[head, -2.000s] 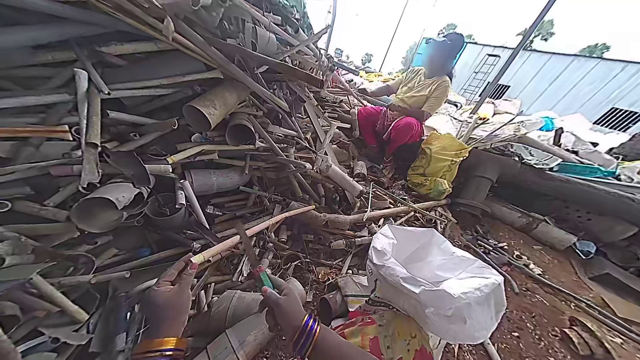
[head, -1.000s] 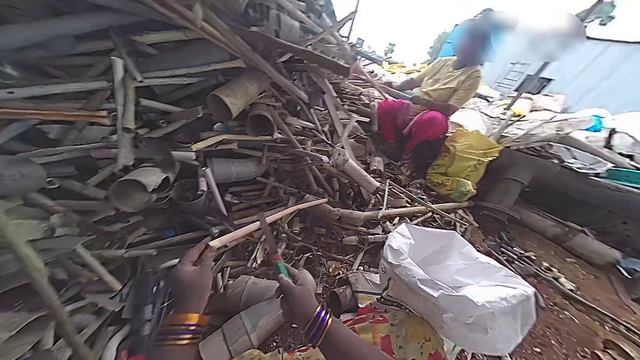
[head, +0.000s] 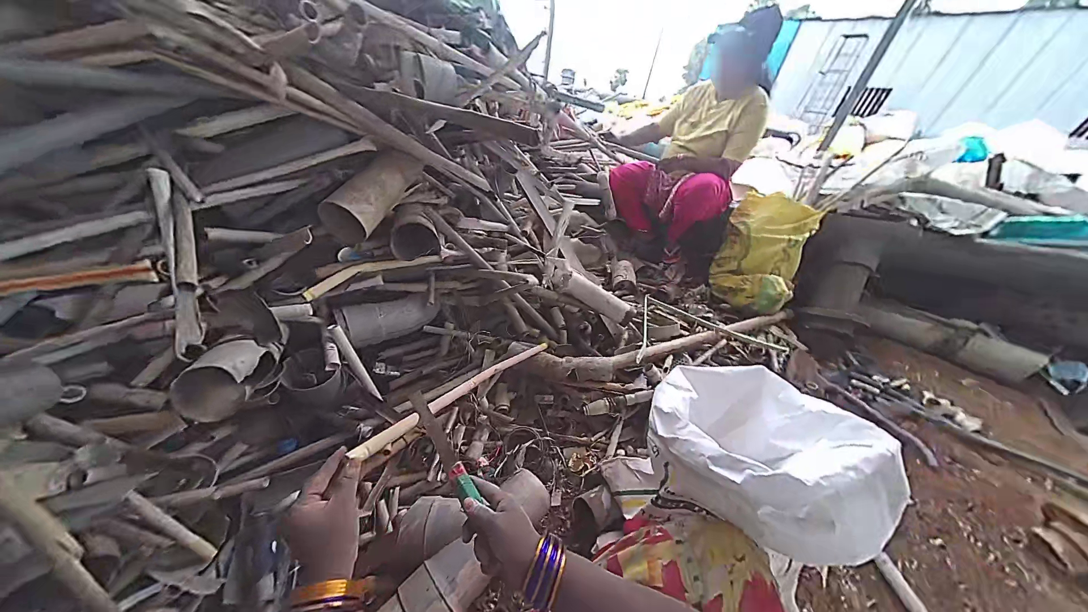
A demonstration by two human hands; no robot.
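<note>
My left hand (head: 327, 518), with orange-gold bangles at the wrist, grips the near end of a long, thin, pale plastic pipe (head: 459, 398). The pipe slants up and away to the right. My right hand (head: 501, 531), wearing purple and gold bangles, is closed on the green and red handle of a knife (head: 463, 484). Its dull, worn blade points up and to the left and crosses the pipe at about mid-length; whether the two touch, I cannot tell. Below my hands lies a wide grey pipe piece (head: 446, 578).
A heap of scrap pipes (head: 365, 200) rises at left. An open white woven sack (head: 790, 476) stands at right, beside a red and yellow patterned sack (head: 680, 569). Farther back, a person in a yellow top (head: 714, 127) sits near a yellow sack (head: 761, 246). A thick pipe (head: 952, 340) lies behind.
The pipe in my left hand shows at a different slant, its far end now higher in view. Both hands keep hold of the pipe and the knife. The view has shifted slightly.
</note>
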